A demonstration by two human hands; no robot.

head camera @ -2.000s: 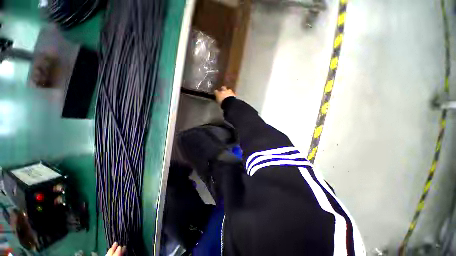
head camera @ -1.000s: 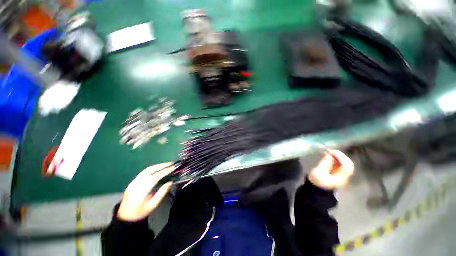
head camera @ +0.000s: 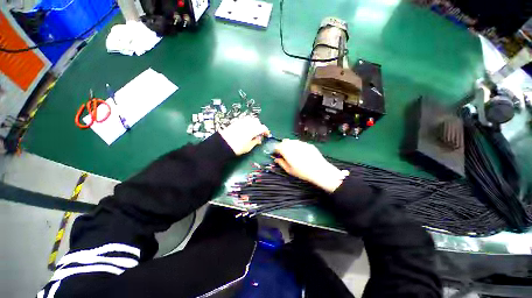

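Observation:
My left hand (head camera: 244, 134) and my right hand (head camera: 305, 162) are bare, their fingertips nearly meeting in front of the connector pile. Both pinch at a small dark piece (head camera: 270, 139), perhaps a cable end; fingers and glare hide its detail. The loose silver and white connectors (head camera: 205, 119) lie just beyond my left hand, which covers part of the pile. The bundle of black cables (head camera: 373, 186) lies along the near bench edge, under and beside my right hand. Its coloured wire tips (head camera: 244, 198) point left.
The press (head camera: 335, 87) stands beyond my right hand, with a dark block (head camera: 429, 139) to its right. Orange-red scissors (head camera: 93, 113) and a pen (head camera: 124, 123) lie by a white paper (head camera: 143, 105) at left. Crumpled white cloth (head camera: 133, 39), a second machine (head camera: 175, 14) and a white plate (head camera: 244, 13) are farther back.
The view has swung from the floor and bench side to the bench top. My hands, apart one second ago, have come together by the connector pile; my right hand has moved in over the bench.

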